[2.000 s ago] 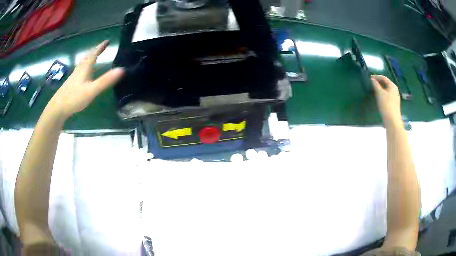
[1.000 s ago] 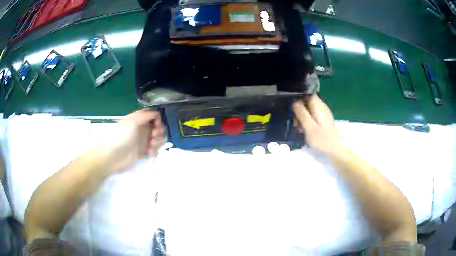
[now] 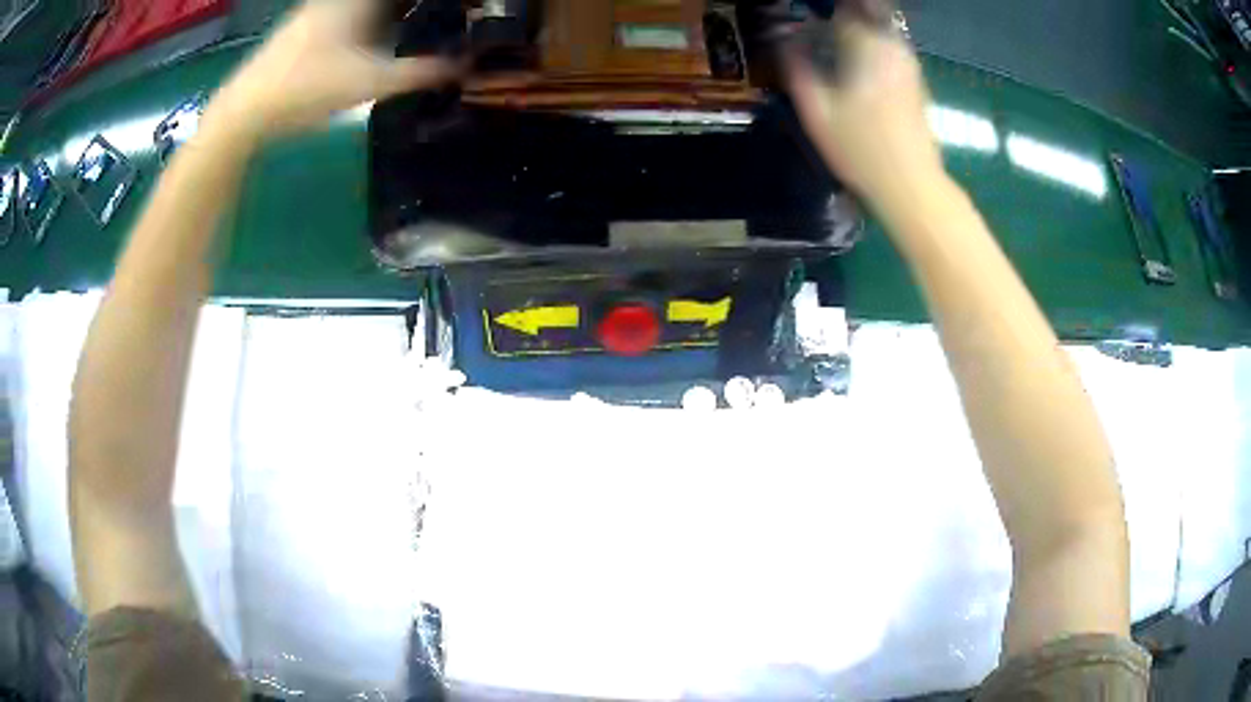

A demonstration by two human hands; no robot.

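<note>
The orange-brown fixture nest (image 3: 631, 48) with a pale rectangle sits on the glossy black platform (image 3: 604, 178), at the top edge of the picture. My left hand (image 3: 323, 69) is blurred at the nest's left side, its fingers pointing towards it. My right hand (image 3: 871, 103) is blurred at the nest's right side, over the platform. Dark shapes lie by the fingers of both hands; I cannot tell whether either hand holds a part. The front panel (image 3: 473, 336) below has a red button (image 3: 630, 329) between two yellow arrows.
Phone frames (image 3: 103, 178) lie on the green belt (image 3: 316, 220) at the left, and two more (image 3: 1141, 220) at the right. A red tray (image 3: 124, 21) is at the upper left. Small white round pieces (image 3: 741, 394) line the panel's foot. White covering (image 3: 713, 549) lies nearest me.
Both my hands have moved from the machine's front sides up to the nest. The blue patch seen on the nest no longer shows. The frames on the left belt appear farther left.
</note>
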